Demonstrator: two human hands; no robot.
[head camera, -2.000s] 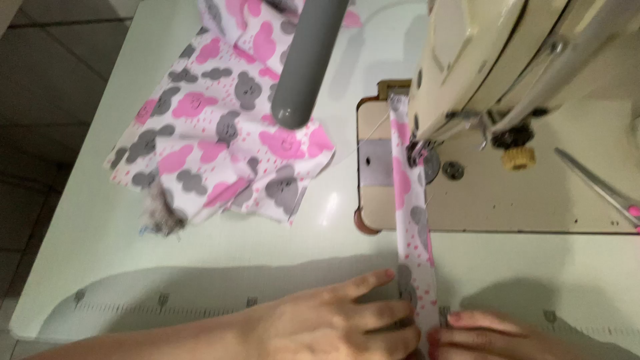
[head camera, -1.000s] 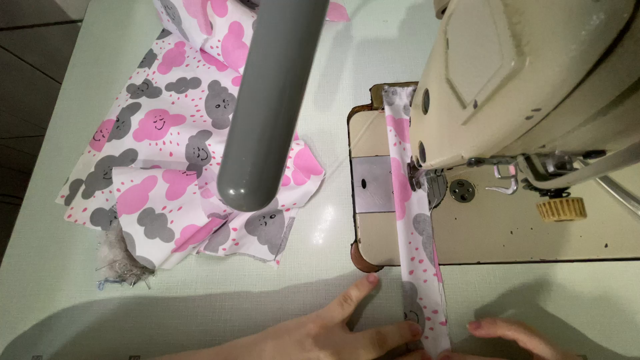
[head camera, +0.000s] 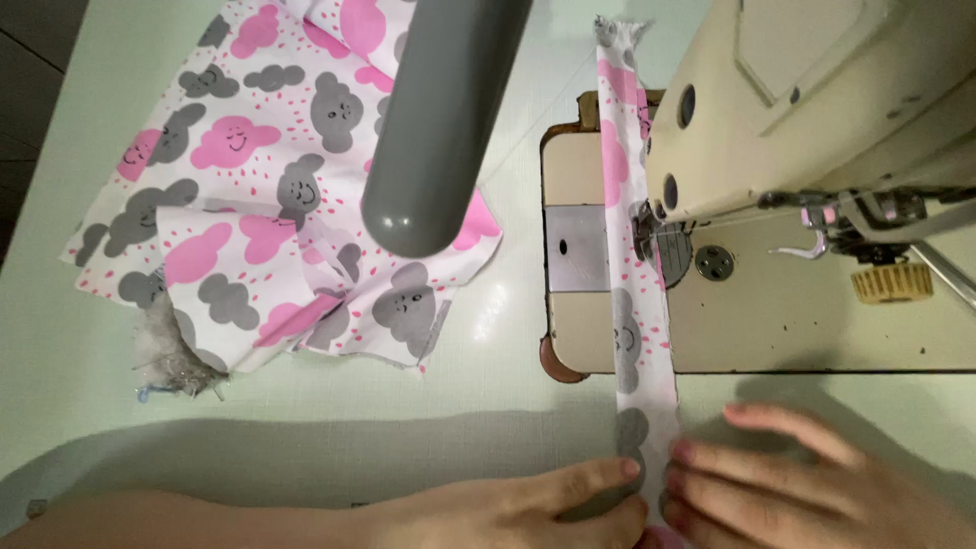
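A narrow folded strip of cloud-print fabric (head camera: 640, 335) runs lengthwise under the presser foot (head camera: 645, 232) of a sewing machine (head camera: 808, 114). Its frayed far end lies beyond the foot. My left hand (head camera: 564, 503) has its fingertips on the strip's left edge near the bottom of the view. At the right edge, the fingertips of my right hand (head camera: 793, 480) touch the strip, with the index finger raised apart. The lowest part of the strip and some fingers are cut off by the frame, so whether either hand pinches the cloth is unclear.
A crumpled piece of the same cloud-print fabric (head camera: 236, 152) lies at the left, with a greyish fuzzy bundle holding pins (head camera: 179, 351) at its lower corner. A grey rounded bar (head camera: 442, 130) hangs over its right side. A metal blade or rod (head camera: 945, 274) shows at the right edge.
The strip has advanced under the presser foot, away from me; its frayed end now lies beyond the machine's bed plate. Both hands remain beside its near part. The view has moved closer.
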